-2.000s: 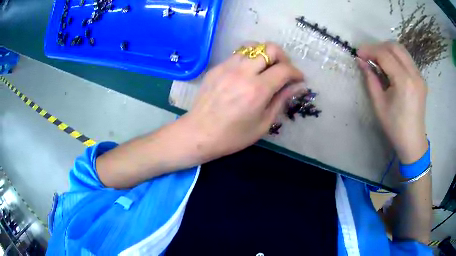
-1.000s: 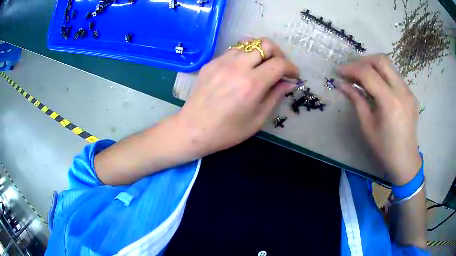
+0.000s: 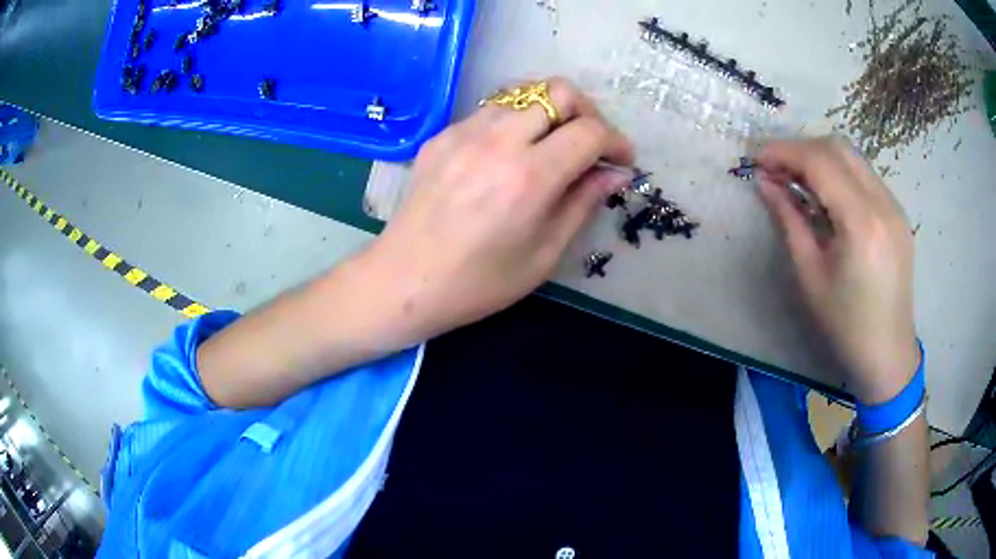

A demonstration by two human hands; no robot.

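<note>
My left hand (image 3: 513, 197), with a gold ring, pinches a small dark component (image 3: 638, 183) at its fingertips, just above a small heap of dark components (image 3: 657, 218). One loose component (image 3: 597, 263) lies nearer the board's front edge. My right hand (image 3: 841, 235), with a blue wrist strap, holds a small dark component (image 3: 746, 167) at its fingertips. A slim silver tool, likely tweezers (image 3: 808, 199), shows partly between its fingers. A row of dark components (image 3: 712, 63) lies beyond the hands, beside faint pale leaded parts (image 3: 683, 98).
A blue tray (image 3: 410, 137) with scattered dark components stands at the upper left. A tangled brown-gold heap of fine leaded parts (image 3: 906, 82) lies at the upper right of the beige board (image 3: 765, 300). Yellow-black floor tape (image 3: 104, 253) runs at the left.
My right hand moved from the end of the row towards the heap and then slightly away, now with a component at its fingertips. My left hand has stayed by the heap.
</note>
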